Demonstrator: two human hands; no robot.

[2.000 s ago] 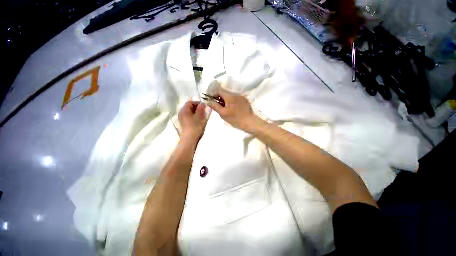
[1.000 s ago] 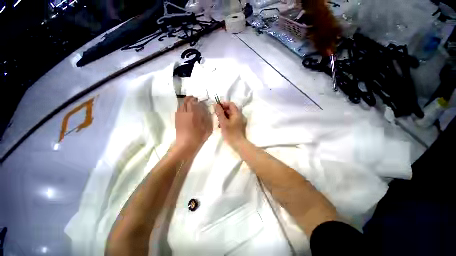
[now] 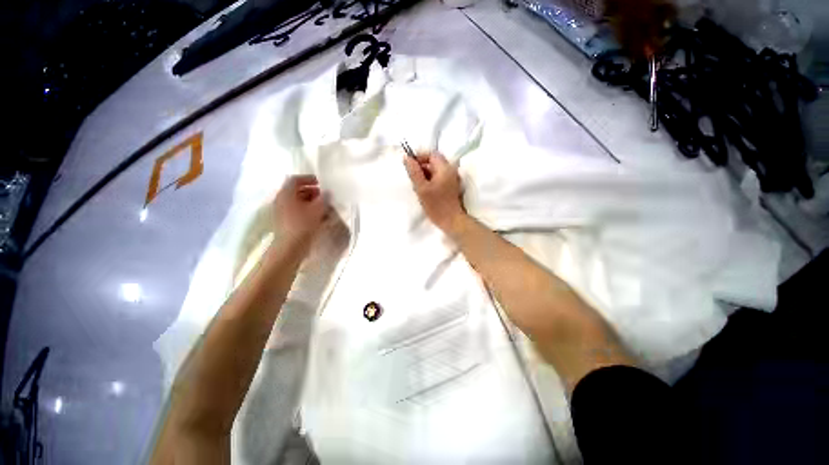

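Note:
A white jacket lies front up, with a dark round button at mid front. A black hanger shows at its neck, hook outward. My left hand is slightly blurred, its fingers closed on the jacket's front edge at the left, lifting it; grey shadow shows below my forearm. My right hand holds small dark thread snips, tips pointing up and left over the upper front. The snips' handles are mostly hidden in my palm.
The shiny white table has an orange tape outline at the left. A tangled pile of black hangers lies at the right. A brown fluffy brush stands at the upper right. More dark hangers lie along the back.
My left hand has moved left, away from the right hand, opening the jacket's front edge outward. My right hand still holds the snips, now farther from the left hand. The camera view has shifted.

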